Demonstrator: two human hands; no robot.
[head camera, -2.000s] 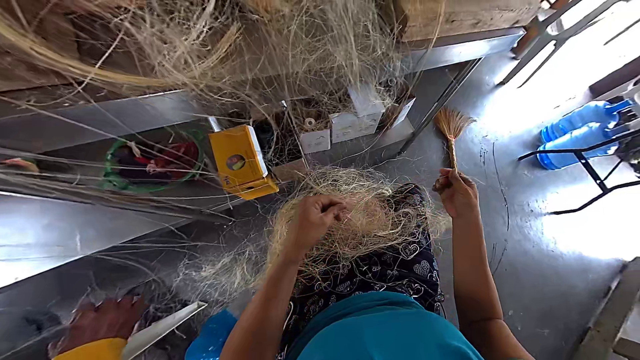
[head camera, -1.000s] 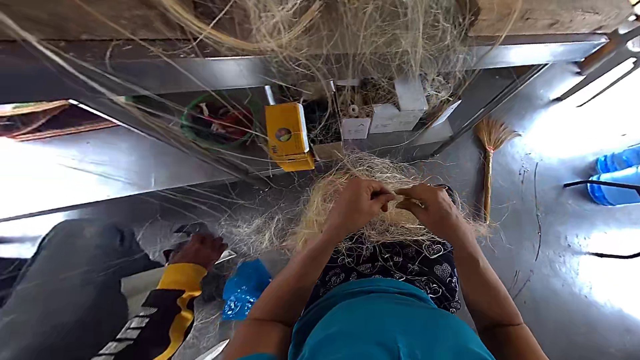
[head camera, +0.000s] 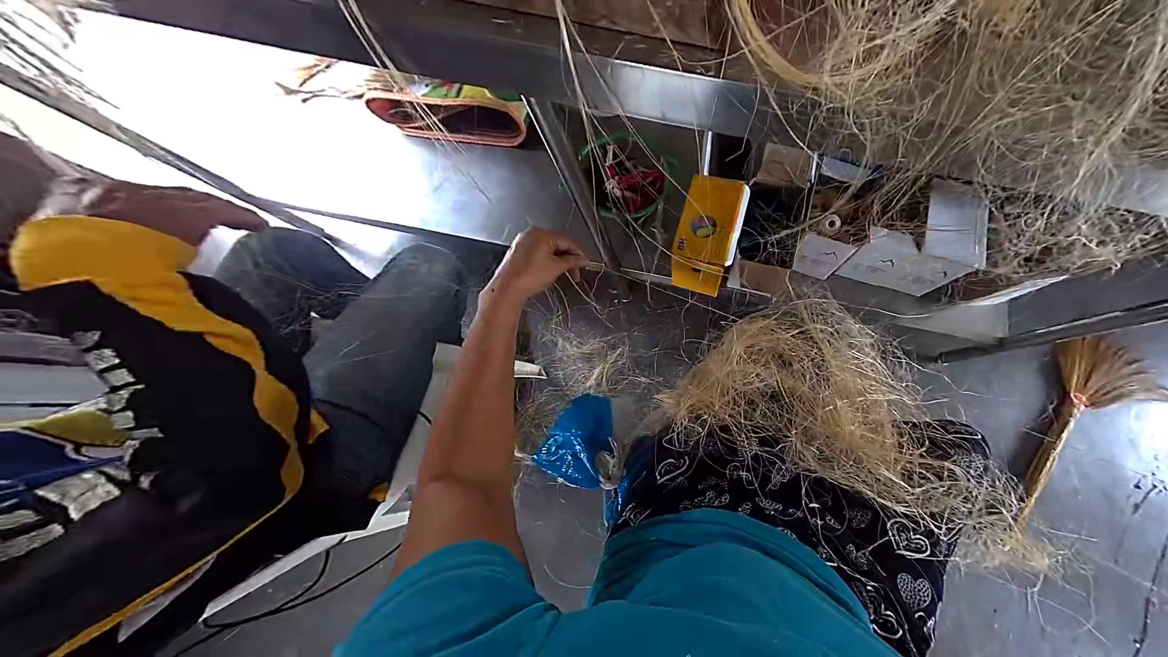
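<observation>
My left hand (head camera: 540, 263) reaches out over the floor, its thumb and fingertips pinched on a thin strand of fiber. That strand runs right toward a tangled heap of pale plant fiber (head camera: 812, 392) on my lap, over a dark skirt with heart prints (head camera: 748, 474). My right hand is out of the frame. A blue plastic bag (head camera: 577, 442) lies on the floor below my left hand. More loose fiber (head camera: 958, 82) hangs over the edge of the table at the upper right.
A co-worker in a black and yellow top (head camera: 182, 347) sits close on the left. Under the table are a yellow box (head camera: 710, 228), a green basket (head camera: 671, 182) with red material and white cards (head camera: 903, 260). A hand broom (head camera: 1081, 392) lies on the floor at the right.
My left hand has moved left, away from the heap and from my right hand, which has left the view. The view has swung left, and more of the co-worker shows.
</observation>
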